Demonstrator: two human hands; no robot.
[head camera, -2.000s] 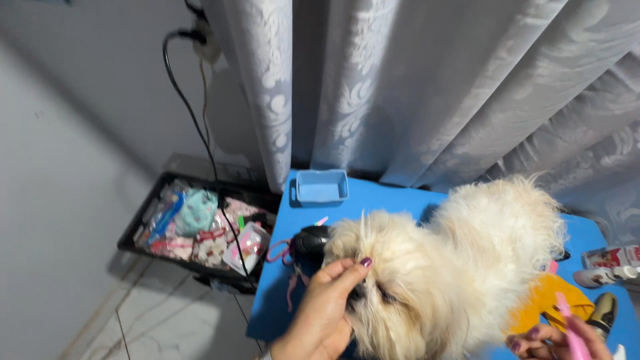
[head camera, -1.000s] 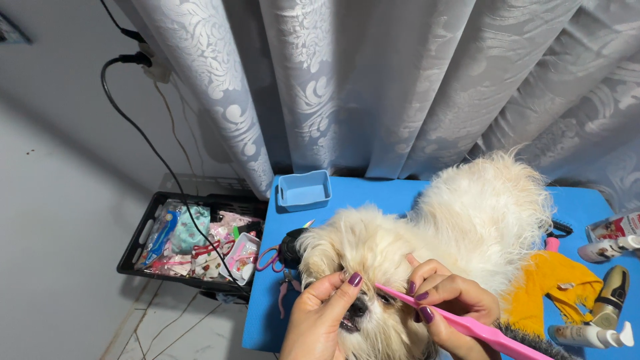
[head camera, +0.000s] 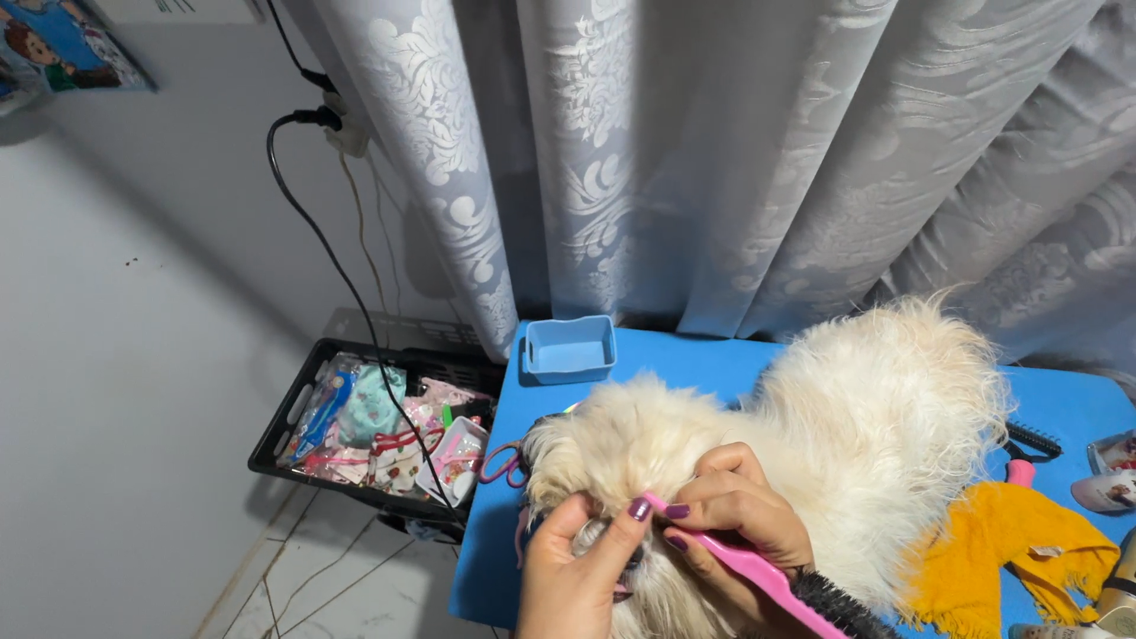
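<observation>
A cream, long-haired dog (head camera: 879, 417) is on a blue tabletop (head camera: 1065, 399), its head toward the lower middle. My left hand (head camera: 577, 559) is at the dog's face, thumb and finger pinching hair between the eyes. My right hand (head camera: 745, 524) grips a pink-handled brush (head camera: 754, 572) with dark bristles, its thin pointed end against the hair by my left thumb. The dog's eyes and muzzle are partly hidden by my hands and its fur.
A small blue basket (head camera: 570, 349) stands at the table's back left, scissors (head camera: 503, 464) near its left edge. A black crate (head camera: 302, 417) of accessories stands left, a black cord (head camera: 346, 275) hanging over it. At right lie a yellow cloth (head camera: 985, 541), a black comb (head camera: 1034, 439) and bottles (head camera: 1109, 491).
Two seconds ago my right hand was at the far right with the pink brush; it has since come to the dog's face beside my left hand. The view has shifted.
</observation>
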